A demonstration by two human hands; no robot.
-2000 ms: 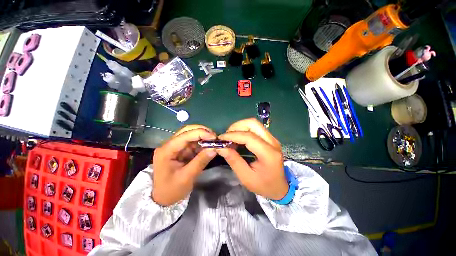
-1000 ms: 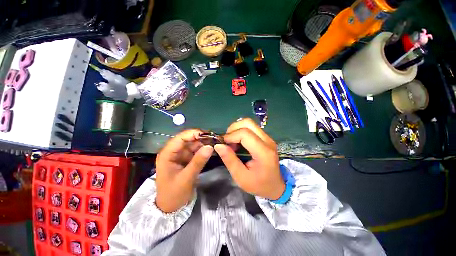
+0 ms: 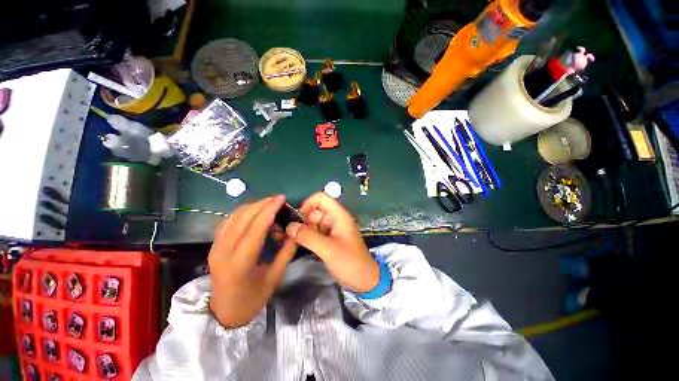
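A small dark device (image 3: 289, 215) is held above the front edge of the green mat, tilted and partly hidden by fingers. My left hand (image 3: 246, 253) grips it from the left side. My right hand (image 3: 333, 239) touches its right side with thumb and bent fingers. A red housing (image 3: 326, 136) lies on the mat. A small dark wired board (image 3: 359, 170) lies nearer to me. Several black modules with gold-orange tails (image 3: 328, 108) lie further back.
A white disc (image 3: 333, 190) lies beyond my right hand, another (image 3: 235, 187) to the left. Red compartment tray (image 3: 85, 320), solder spool (image 3: 131, 187) and shiny bag (image 3: 211, 134) are left. Scissors (image 3: 450, 195), tools on white paper, a roll (image 3: 514, 104) and an orange handle (image 3: 465, 59) are right.
The view has shifted, so bench things appear further left. The held device is now tilted more steeply, and my left fingers are straighter. A white disc now shows beyond my right hand.
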